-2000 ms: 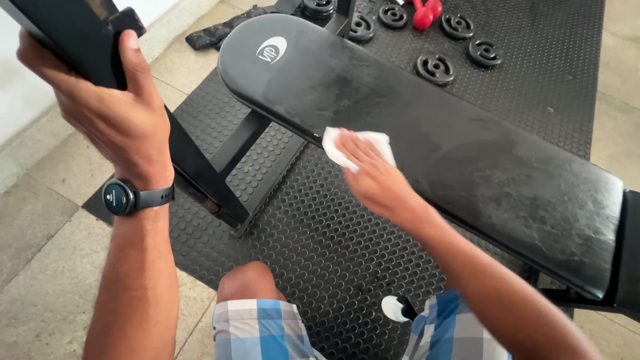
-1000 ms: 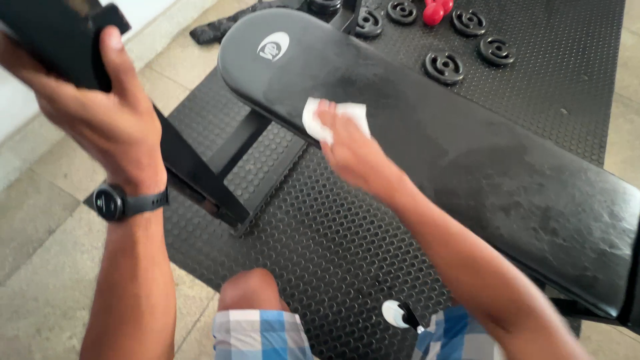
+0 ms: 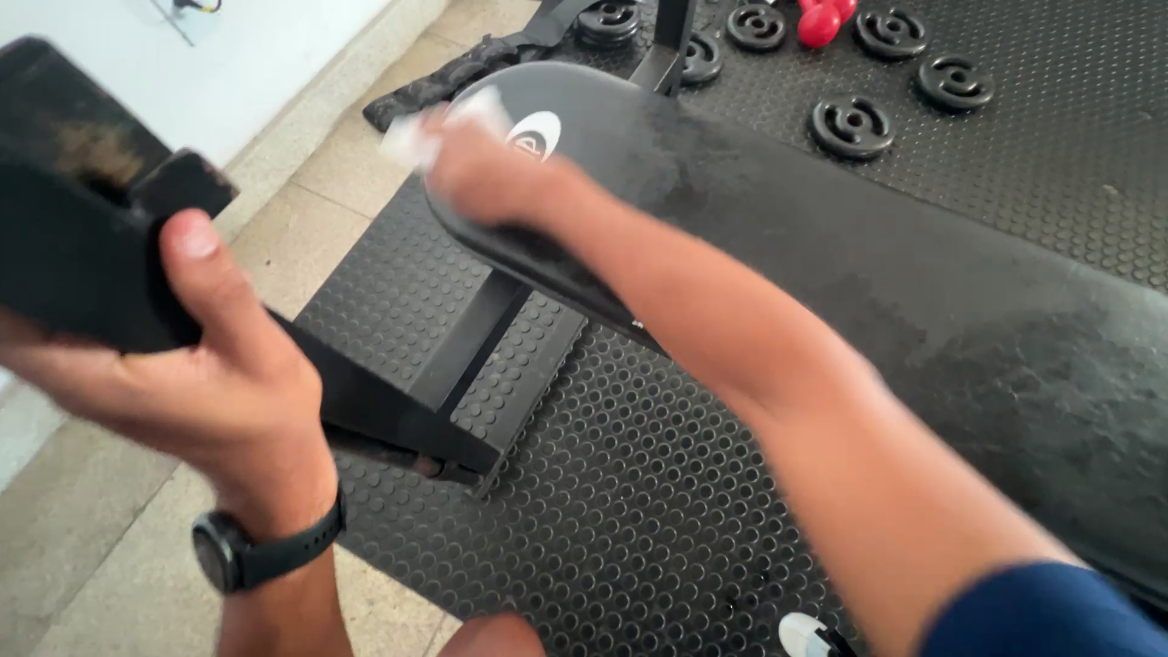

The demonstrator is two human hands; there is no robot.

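Observation:
The long black padded backrest of a weight bench (image 3: pixel 776 219) runs from upper left to lower right, with a white oval logo near its rounded end and dull, smeary marks on its surface. My right hand (image 3: pixel 484 169), blurred by motion, is at that rounded end with a white cloth or wipe (image 3: pixel 415 137) at its fingers; whether the cloth touches the pad is unclear. On the left, my left hand (image 3: pixel 219 338) grips a black metal upright of the bench frame (image 3: pixel 82 237), thumb by a squared stub. A black watch is on the left wrist.
Black weight plates (image 3: pixel 851 128) and a red dumbbell (image 3: pixel 819 23) lie on the studded black rubber mat (image 3: pixel 620 511) beyond the bench. A black strap-like item (image 3: pixel 456 78) rests by the white wall (image 3: pixel 265 55). Beige floor tiles (image 3: pixel 119 547) border the mat.
My right hand has moved with the white cloth from the near long edge of the pad to its rounded end by the logo. My left hand keeps its hold on the upright.

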